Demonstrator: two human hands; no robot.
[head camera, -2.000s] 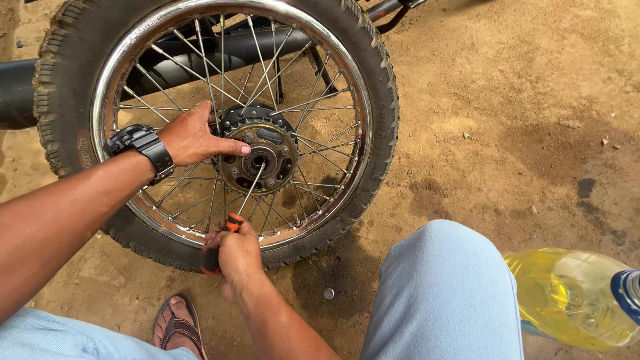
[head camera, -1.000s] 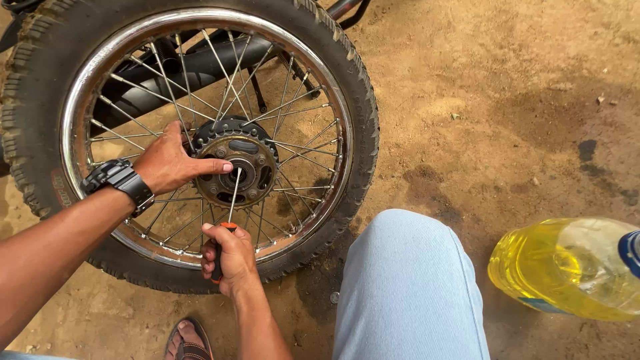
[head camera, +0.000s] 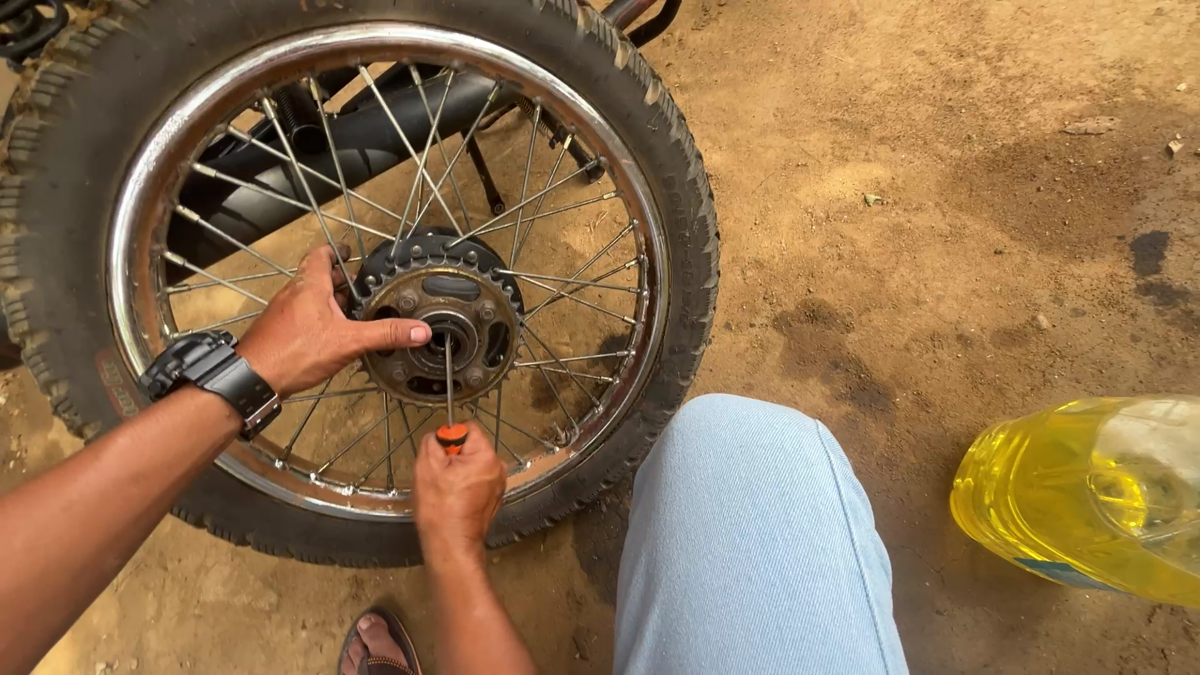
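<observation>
A spoked motorcycle wheel (head camera: 394, 37) with a knobbly tyre stands before me, off the motorcycle as far as I can see. My left hand (head camera: 314, 328), with a black watch on the wrist, grips the sprocket and hub (head camera: 441, 323) from the left, its thumb on the hub face beside the centre bore and its fingers partly hidden behind spokes. My right hand (head camera: 459, 483) is closed on the orange and black handle of a screwdriver (head camera: 450, 398). The metal shaft points up into the hub's centre bore, where its tip is hidden.
Behind the wheel lie a black exhaust silencer (head camera: 375, 141) and a stand (head camera: 487, 178). My denim-covered knee (head camera: 750, 534) is right of the wheel. A plastic bottle of yellow liquid (head camera: 1041, 487) lies at the right edge, on stained dirt ground (head camera: 937, 244). My sandalled foot (head camera: 380, 642) is below.
The screwdriver has gone from a slant to nearly upright in view, with my right hand now lower beneath the hub. My left hand stays on the hub. The view has shifted somewhat.
</observation>
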